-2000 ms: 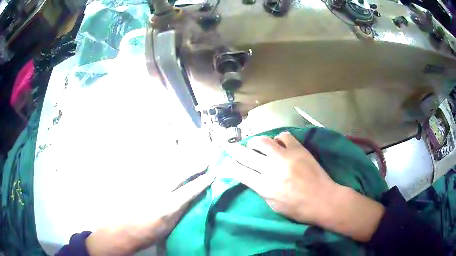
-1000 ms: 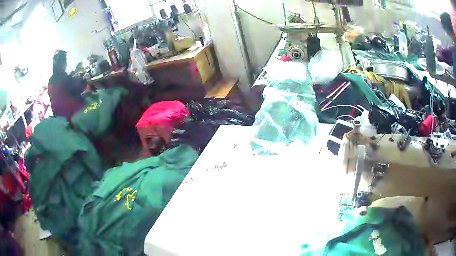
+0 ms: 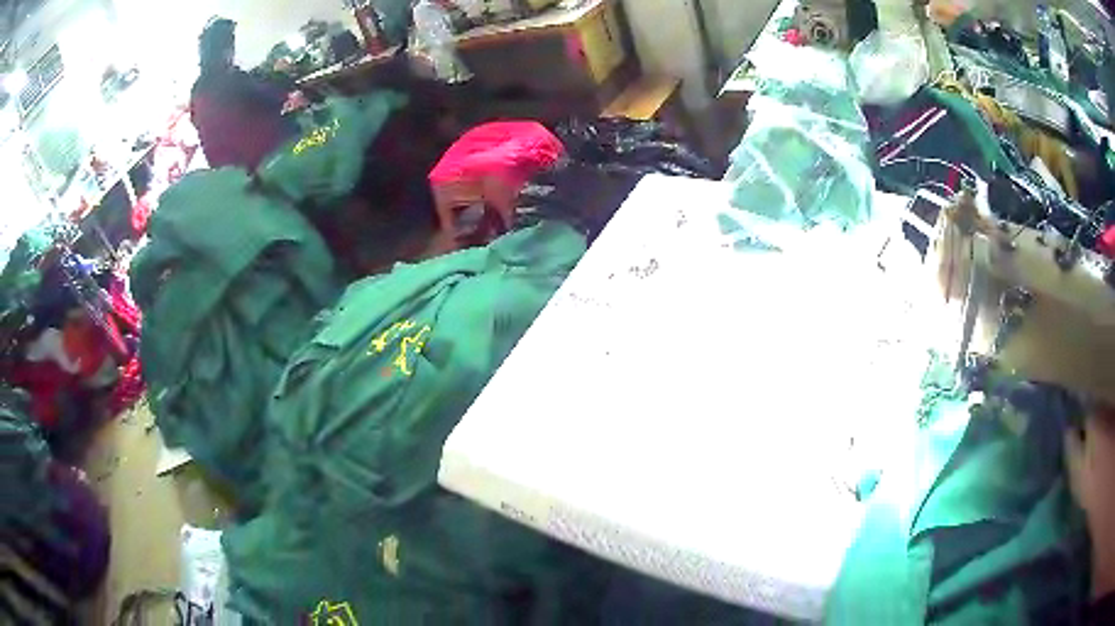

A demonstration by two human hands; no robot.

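A green garment [image 3: 990,489] lies bunched at the right end of the white table, below the sewing machine [image 3: 1058,287]. Its left part looks bright teal under the lamp and hangs over the front edge. The machine's head is partly cut off and blurred at the right. My left hand cannot be made out; the glare by the cloth hides detail. A blurred skin-toned strip shows at the far right edge beside the garment. It may be part of my right hand or arm, but no fingers show.
The white table [image 3: 660,391] has a marked front edge. Green garments with yellow embroidery [image 3: 404,367] are heaped at its left, with another heap [image 3: 226,294] beyond. A pink-red cloth [image 3: 495,153] and black plastic [image 3: 624,165] lie behind. Translucent plastic [image 3: 801,159] covers the table's back.
My view has swung left from the machine, then tilted lower. Both hands were on the green cloth two seconds ago; neither shows clearly now. The green cloth now hangs over the front edge.
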